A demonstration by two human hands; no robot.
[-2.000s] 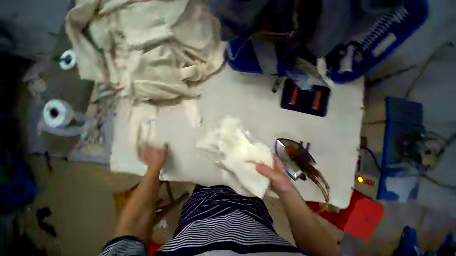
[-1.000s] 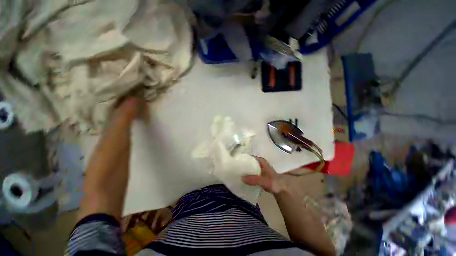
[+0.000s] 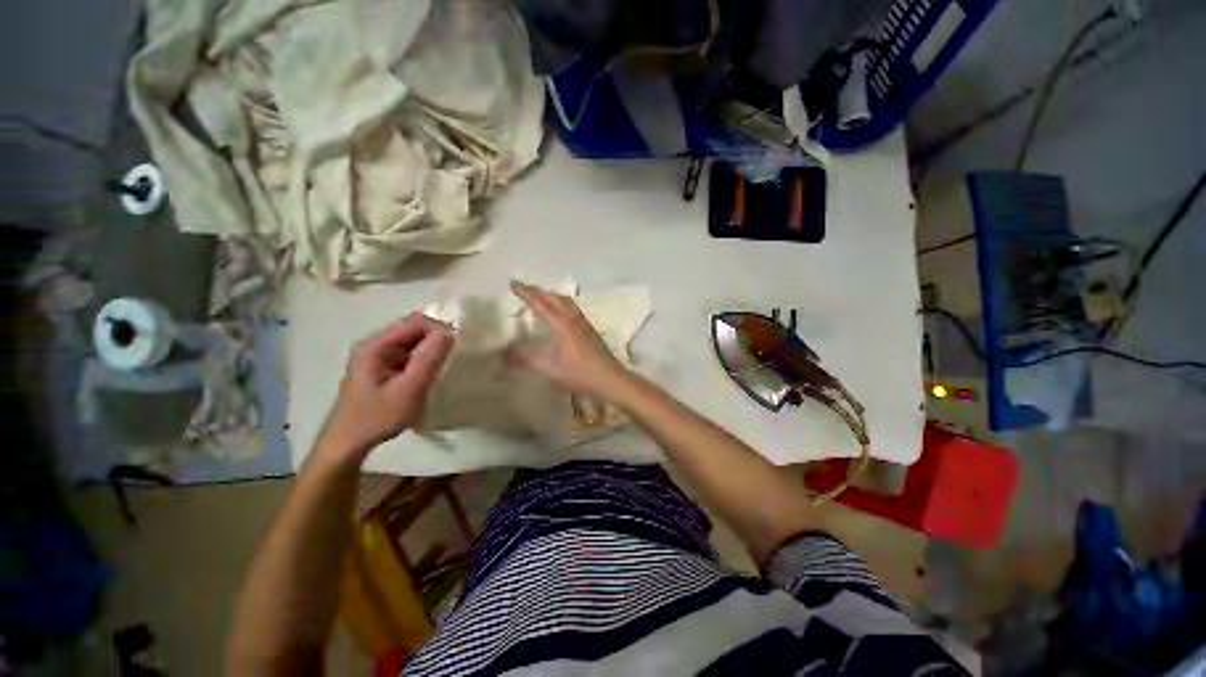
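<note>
A cream cloth piece [image 3: 483, 377] lies in front of me on the off-white pressing table, partly blurred. My left hand [image 3: 393, 377] pinches its left edge between thumb and fingers. My right hand [image 3: 569, 347] is over the cloth's right part with its fingers spread; whether it touches the cloth is unclear. More cream cloth [image 3: 619, 318] shows beyond and under my right hand. The steam iron [image 3: 767, 360] rests on the table to the right, touched by neither hand.
A heap of cream cloth [image 3: 384, 146] covers the back left. A black iron rest [image 3: 767, 202] and a blue basket [image 3: 622, 117] with dark cloth are at the back. Thread cones [image 3: 132, 333] stand left. A red stool [image 3: 972, 487] and blue board [image 3: 1025, 291] are right of the table.
My left hand has come back from the heap to the table's front and now holds a cloth edge. My right hand has moved left, away from the bunched cloth's right end, and its fingers have opened.
</note>
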